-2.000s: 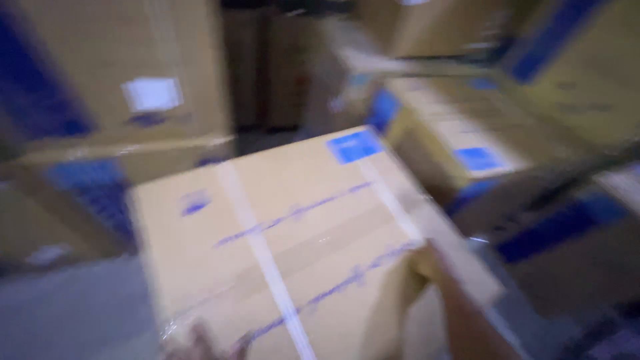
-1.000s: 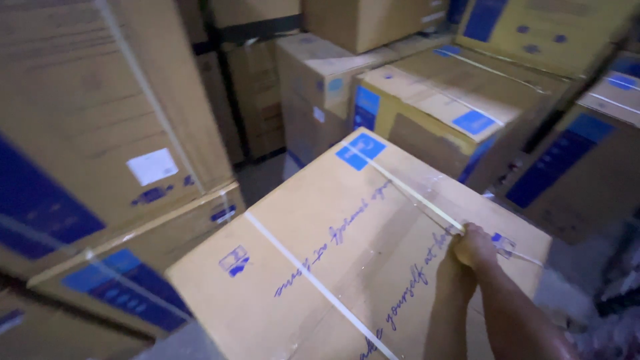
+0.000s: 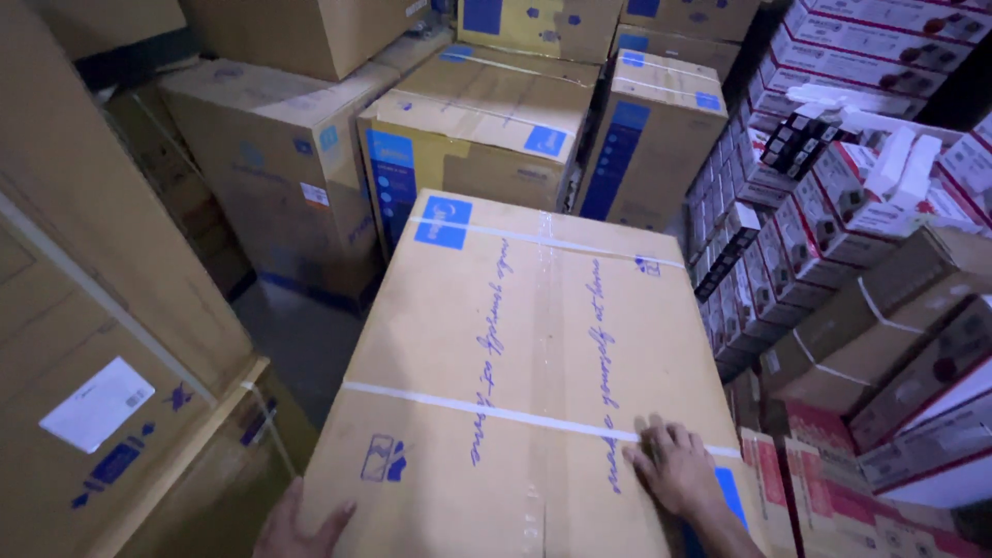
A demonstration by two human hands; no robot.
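A large cardboard carton (image 3: 527, 333) with blue printed script, clear tape down its middle and two white plastic straps (image 3: 535, 420) fills the centre in front of me. My left hand (image 3: 301, 527) is at its near left edge, the thumb on the top face and the fingers over the side; the rest of the hand is cut off by the frame. My right hand (image 3: 673, 465) lies on the top face near the right edge, with its fingertips by the nearer strap. Whether those fingers hook under the strap is not clear.
Tall cartons (image 3: 101, 310) stand close on the left. Beyond the carton are a grey-lit carton (image 3: 256, 170), a strapped wide carton (image 3: 473, 116) and a narrow upright one (image 3: 659, 132). Stacked white-and-red boxes (image 3: 837, 209) line the right. Dark floor (image 3: 302, 333) shows at the left.
The carton has turned relative to the cartons around it. My right hand has left the far strap and is now by the nearer one. My left hand, out of view one second ago, shows at the left edge.
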